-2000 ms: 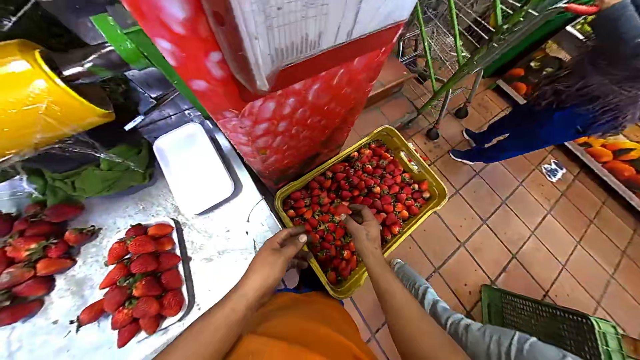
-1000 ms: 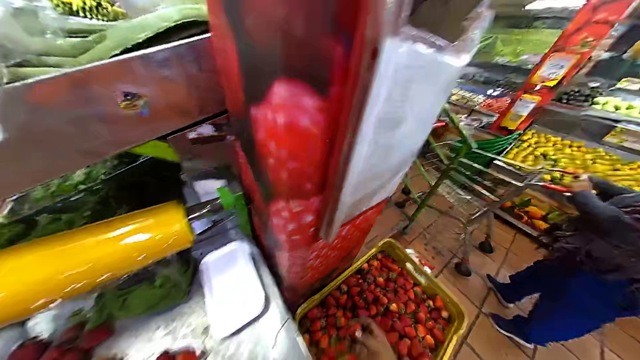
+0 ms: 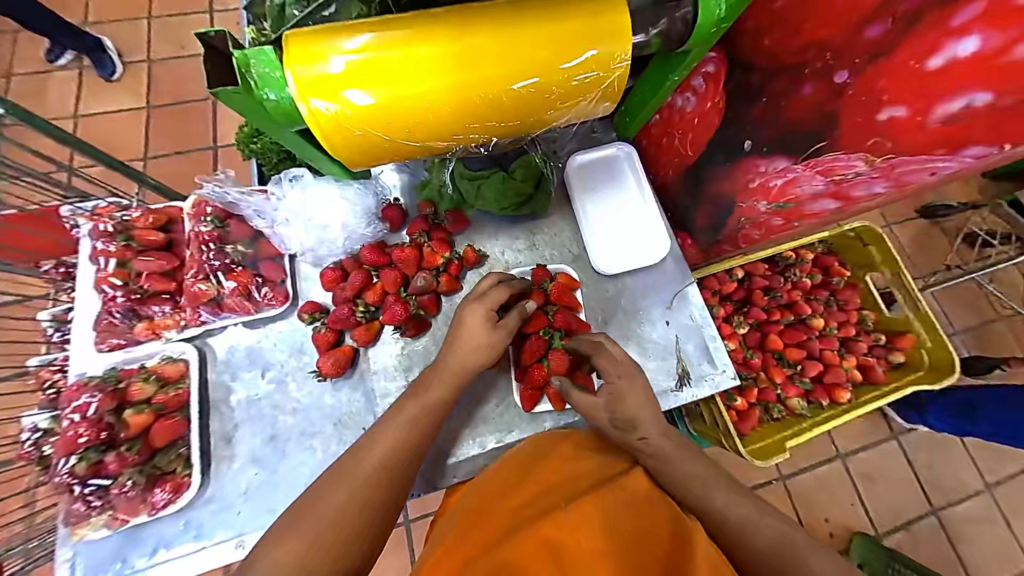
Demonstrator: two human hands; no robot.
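Note:
A white foam tray (image 3: 546, 404) filled with strawberries (image 3: 534, 349) lies on the metal table in front of me. My left hand (image 3: 486, 322) is at the tray's left edge, fingertips touching the berries near its upper part. On the right side, my right hand (image 3: 610, 384) rests its curled fingers on the berries; whether either hand grips a berry cannot be told. Left of the tray lies a loose pile of strawberries (image 3: 392, 288). An empty white foam tray (image 3: 618, 210) sits to the upper right. The yellow crate (image 3: 932, 352) of strawberries stands at the right, below table level.
Plastic-wrapped strawberry trays (image 3: 192, 272) and another wrapped tray (image 3: 132, 440) lie on the table's left part. Crumpled clear film (image 3: 324, 212) and green leaves (image 3: 504, 186) are behind the pile. A yellow film roll (image 3: 456, 76) spans the back. A person's shoe (image 3: 104, 58) shows at upper left.
The view has swung left to the table. My hands, over the yellow crate two seconds ago, are now at the filled foam tray.

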